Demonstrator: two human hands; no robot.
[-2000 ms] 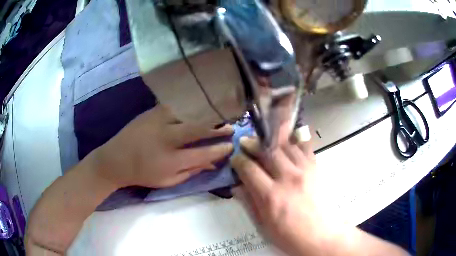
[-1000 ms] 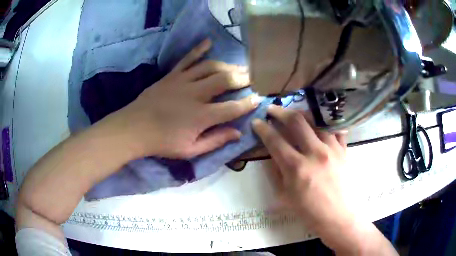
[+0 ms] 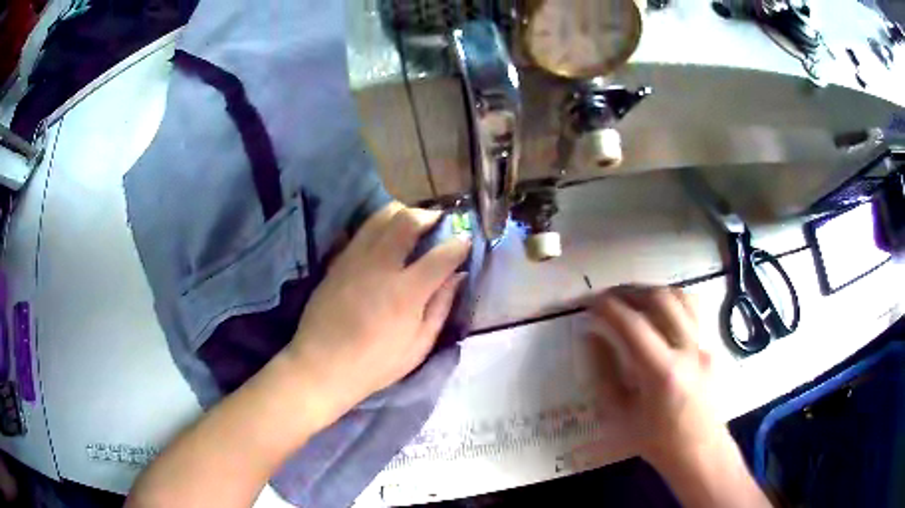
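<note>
The garment panel lies pale side up on the table left of and under the sewing machine head. A dark strip runs down it to a stitched pocket piece with deep purple cloth below. My left hand lies flat on the cloth, fingertips beside the presser foot area, pressing the cloth without a clear grasp. The needle is too small to make out. My right hand is off the cloth, blurred, over the table's front part, with fingers bent; nothing shows in it.
Black-handled shears lie right of my right hand. A dark-framed white and purple item is beyond them. A blue basket is at lower right. A printed ruler runs along the front edge. A purple tool lies at far left.
My right hand has left the cloth and moved right. The panel has turned and shifted, and more of the dark strip shows. My left hand stays on the cloth near the needle area.
</note>
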